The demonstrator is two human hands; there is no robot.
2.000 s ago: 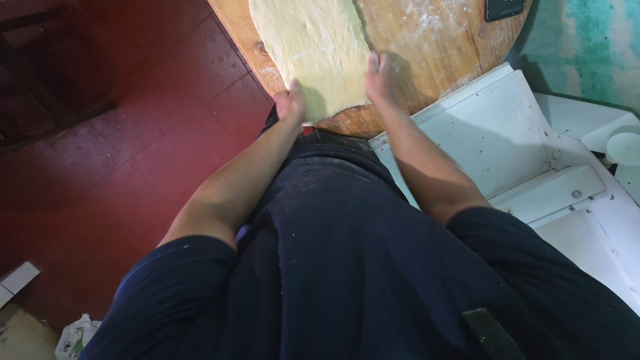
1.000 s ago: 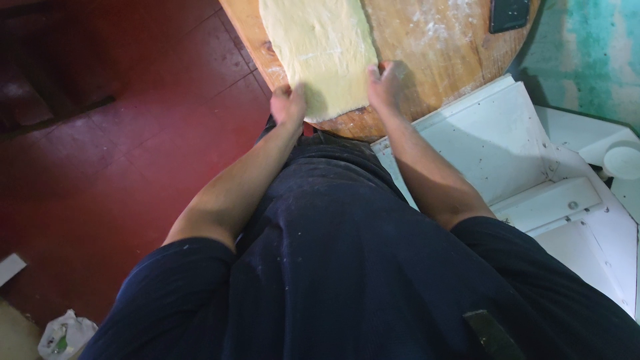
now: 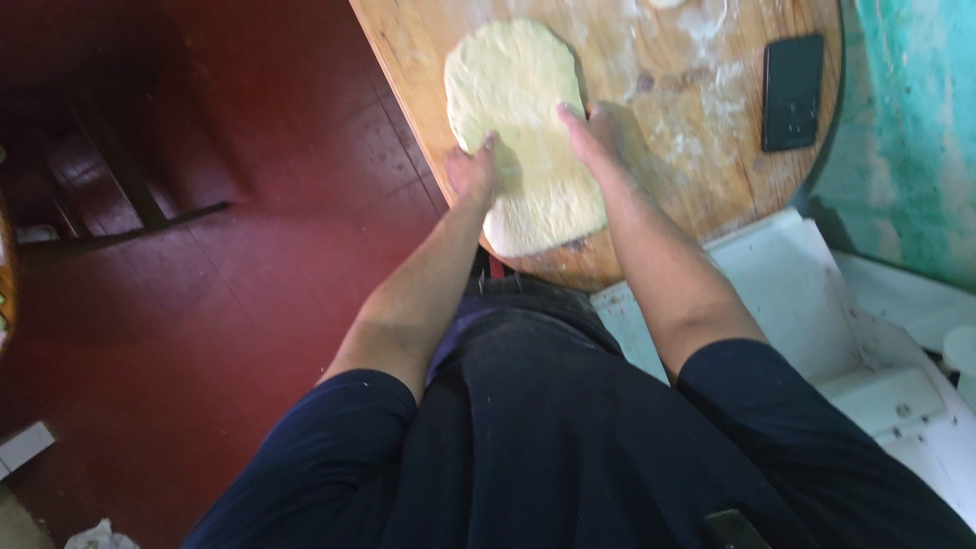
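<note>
A flattened oblong sheet of pale dough lies on the wooden table, its near end close to the table's rounded edge. My left hand grips its left side, thumb on top and fingers curled at the edge. On the opposite side my right hand holds the dough a little farther up, thumb on its surface and fingers partly hidden beyond the edge. White flour is smeared over the wood to the right.
A black phone rests near the table's right edge. Beside the table stand a white appliance or cabinet and a green painted wall. Red floor lies to the left, with a dark wooden piece of furniture on it.
Both hands have moved up along the dough from its near end to its middle. The dough's far end, cut off by the frame before, now shows. The view has shifted somewhat.
</note>
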